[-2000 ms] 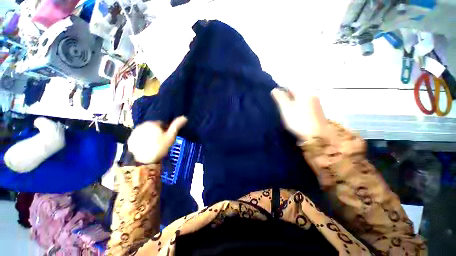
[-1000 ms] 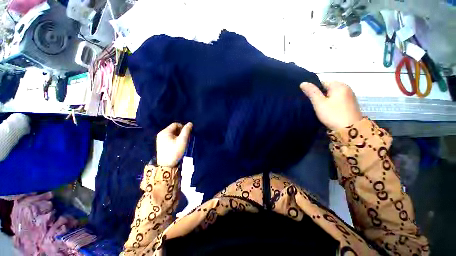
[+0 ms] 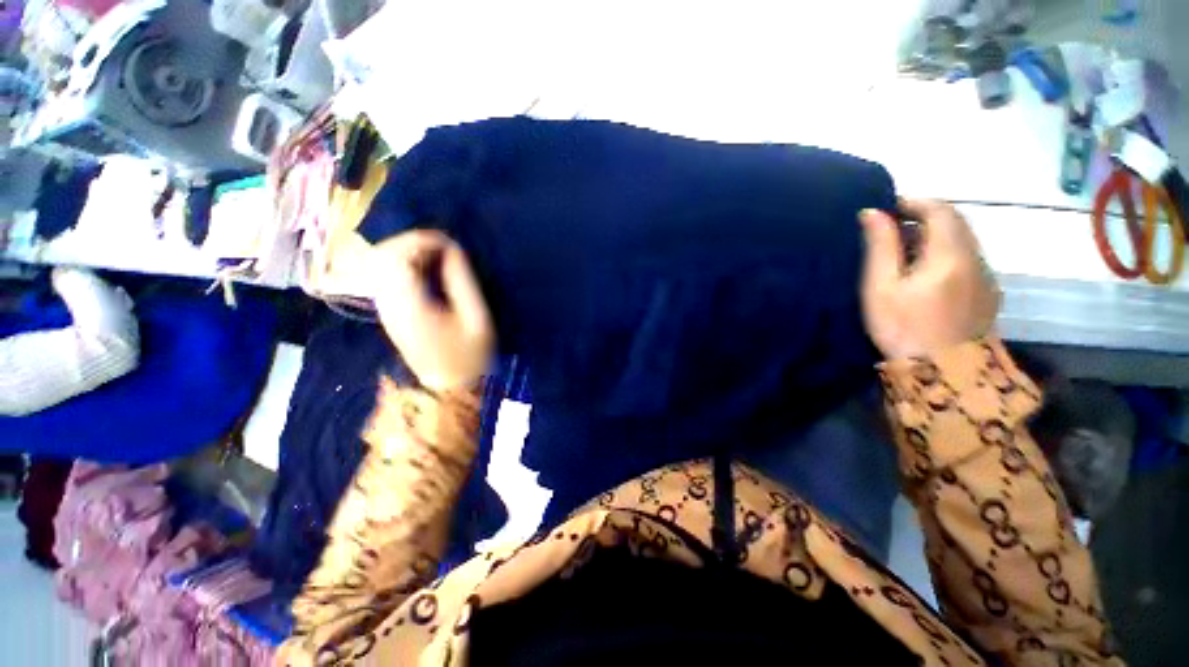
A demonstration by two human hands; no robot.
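Observation:
The navy garment (image 3: 652, 248) lies spread over the front of the white table and hangs over its edge onto my lap. My right hand (image 3: 928, 280) pinches the garment's upper right edge between thumb and fingers. My left hand (image 3: 437, 306) is blurred at the garment's left side, with fingers bent and thumb up; whether it grips the cloth cannot be told. No label or needle area shows.
Scissors with red and orange loops (image 3: 1119, 224) and teal snips (image 3: 1076, 159) lie at the right. Pink and tan strips (image 3: 303, 196) lie at the left. Another person's white-gloved hand (image 3: 78, 341) is far left. Pink garments (image 3: 124, 554) are below left.
The garment's top edge has become straighter and wider, its upper left part drawn in. My left hand has moved up; my right hand has moved slightly right, still holding the edge.

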